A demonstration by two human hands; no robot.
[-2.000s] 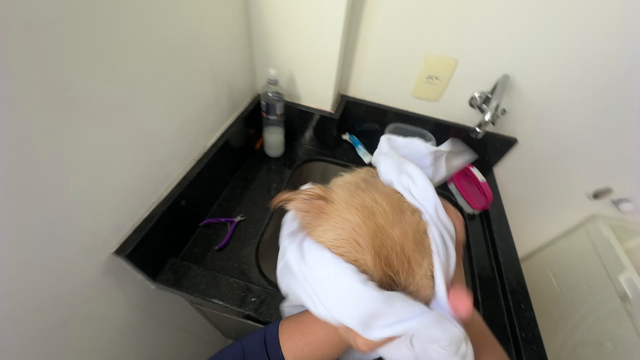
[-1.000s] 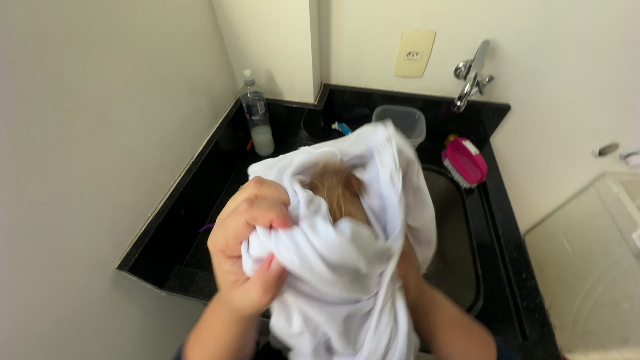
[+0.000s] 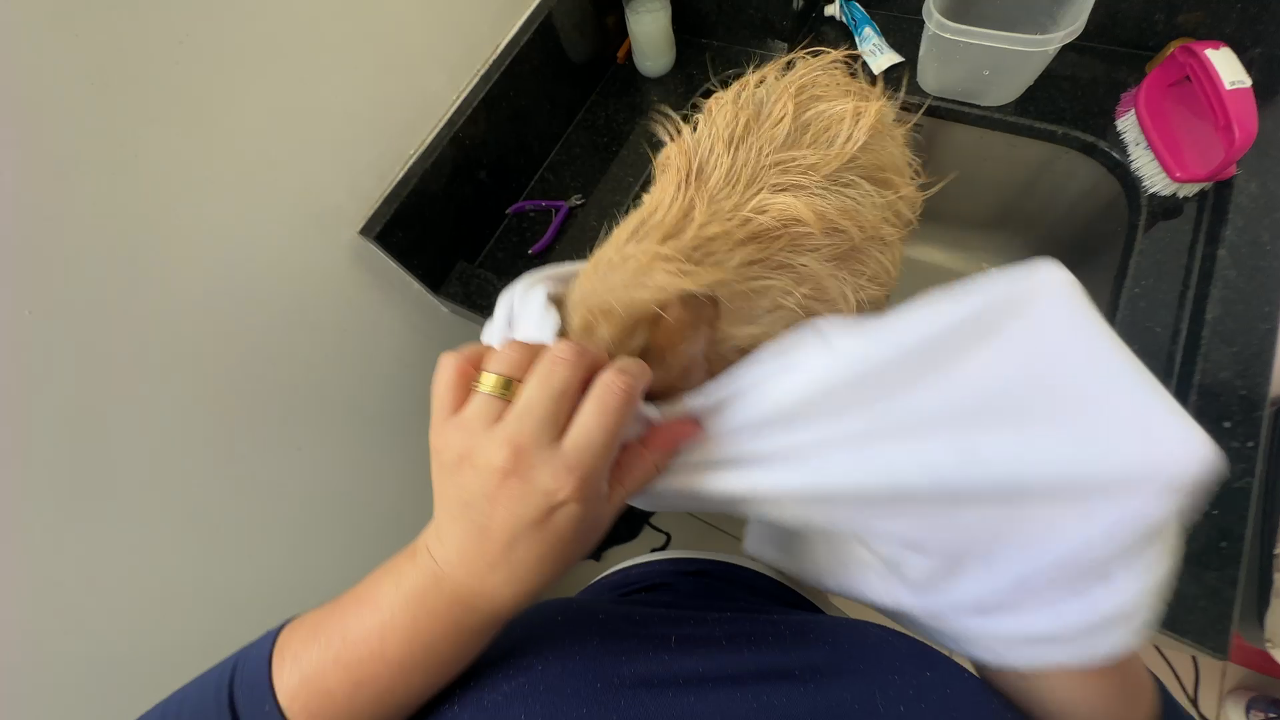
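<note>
A small dog with damp tan fur (image 3: 790, 190) stands between the counter and me, its head low and turned toward my body. My left hand (image 3: 540, 430), with a gold ring, grips a white towel (image 3: 930, 430) close against the dog's head, hiding its face. From there the towel stretches to the right, blurred by motion. Its right end covers my right hand, and only that forearm shows at the lower right. A bit of the towel also shows left of the dog's head.
Behind the dog is a steel sink (image 3: 1020, 190) in a black stone counter (image 3: 1160, 290). Around it are purple nippers (image 3: 545, 215), a bottle (image 3: 651, 35), a toothpaste-like tube (image 3: 868, 38), a clear plastic container (image 3: 990, 60) and a pink scrub brush (image 3: 1195, 110). A wall rises at left.
The towel, wrapped around the dog one second ago, is now off its back and spread to the right. The dog's back is uncovered. The view has tilted downward.
</note>
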